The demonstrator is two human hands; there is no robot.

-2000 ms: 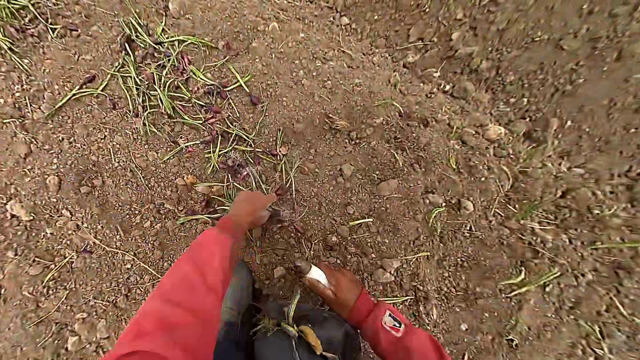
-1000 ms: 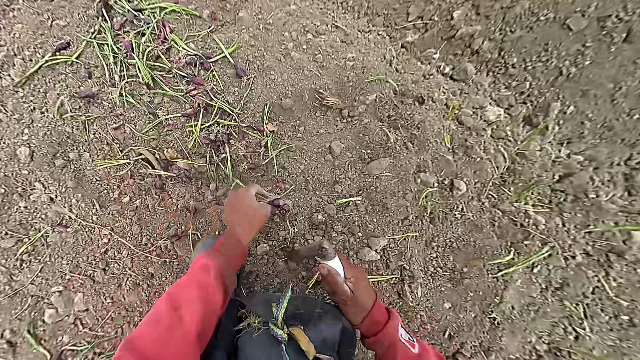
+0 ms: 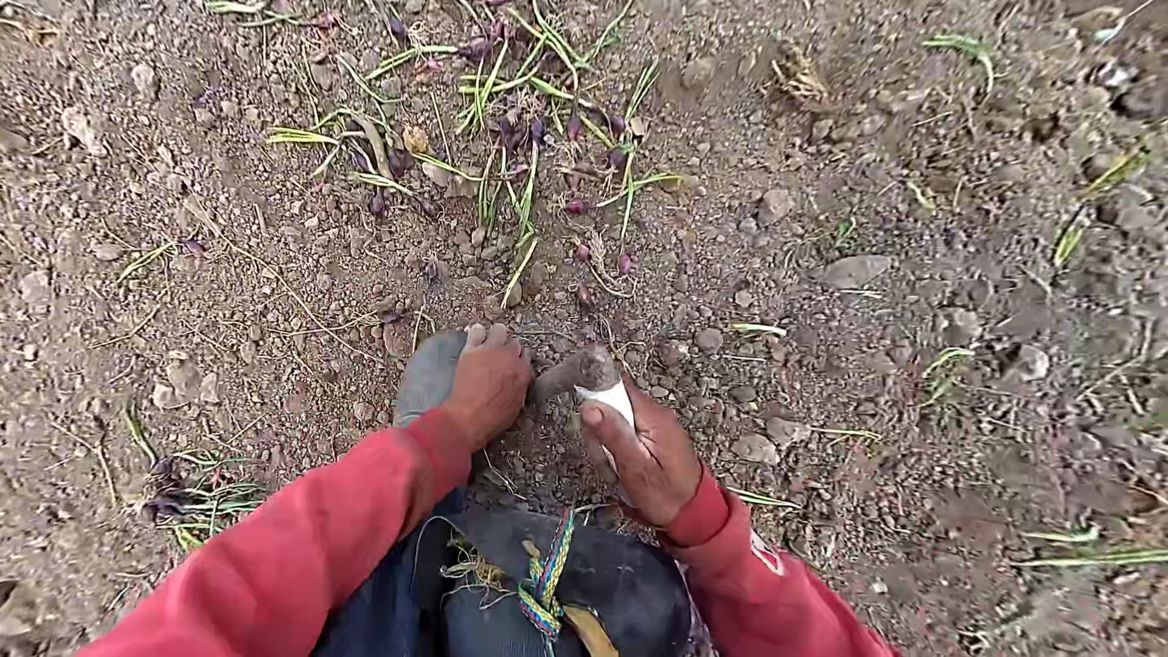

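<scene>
My right hand [image 3: 643, 452] grips the white-wrapped handle [image 3: 611, 400] of a tool with a dirty, curved metal end [image 3: 573, 372] pointing left. Close to that end, my left hand [image 3: 490, 379] is lowered beside the toe of a grey shoe [image 3: 429, 374]; its fingers are bent, and whether they hold something is hidden. Small purple onion bulbs with green tops [image 3: 520, 137] lie scattered on the soil beyond the hands. A few loose bulbs [image 3: 584, 254] lie nearer, above the tool.
A dark pad or container [image 3: 630, 584] tied with a multicoloured cord [image 3: 547, 579] sits between my forearms. Another small bunch of onions [image 3: 169, 497] lies at left. Stones [image 3: 853, 271] and stray green leaves [image 3: 949, 360] dot the soil on the right.
My left hand, which had a purple bulb at its fingertips one second ago, is now down by the shoe, with no bulb visible. My right hand keeps the tool. The view has shifted.
</scene>
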